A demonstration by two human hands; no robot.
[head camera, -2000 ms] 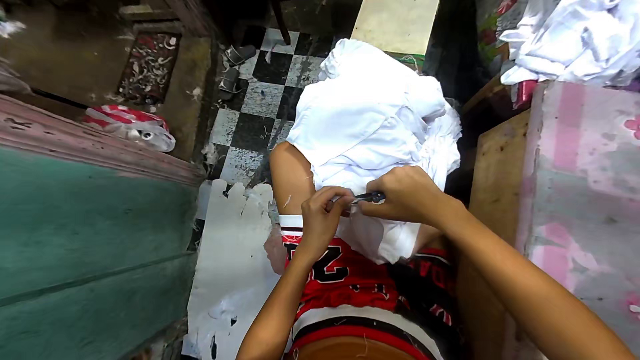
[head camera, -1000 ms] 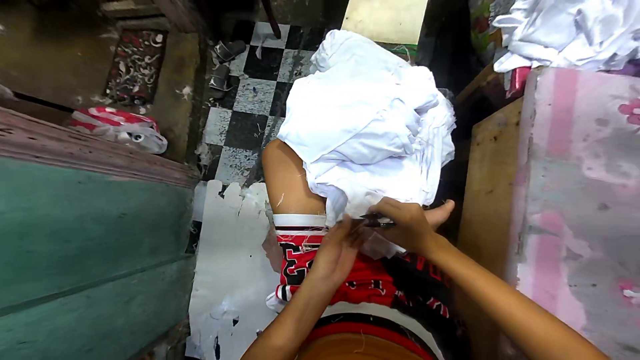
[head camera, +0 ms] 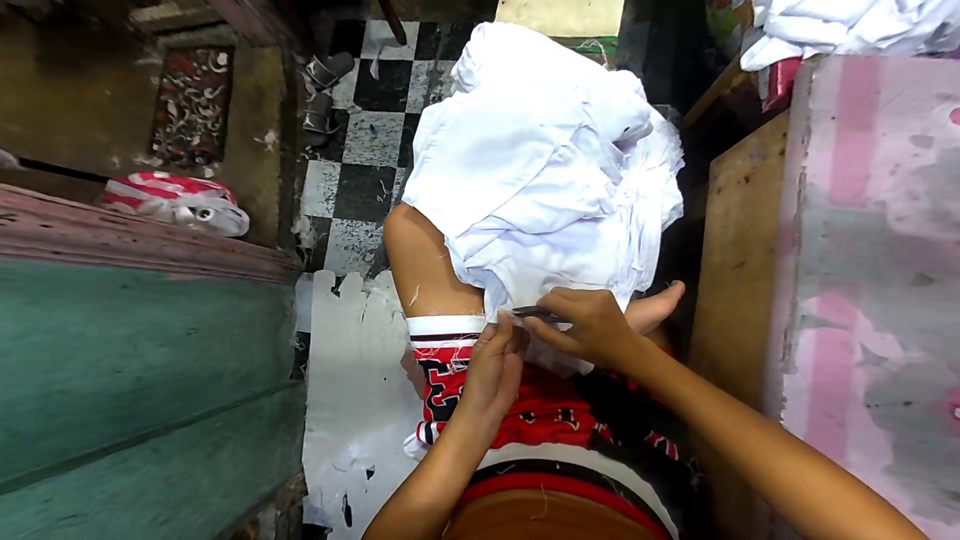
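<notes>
White fabric (head camera: 525, 165) lies in a large heap over my lap and legs, above red and black shorts with loose threads on them. My left hand (head camera: 499, 360) pinches the lower edge of this fabric between thumb and fingers. My right hand (head camera: 589, 322) grips a small dark metal cutting tool, seemingly thread snips (head camera: 534, 312), whose tip points left and meets the cloth beside my left fingertips. The fingers hide part of the tool.
At the right stands a table with a pink and grey floral cover (head camera: 847, 262), white cloth (head camera: 847, 26) piled at its far end. A green panel (head camera: 142, 360) is at the left. Grey slippers (head camera: 322, 97) and a red-and-white plastic bag (head camera: 176, 201) lie beyond it.
The part of the white cloth at my hands has shifted, and a different stretch of its edge is between my left fingers. Both hands remain close together over my lap.
</notes>
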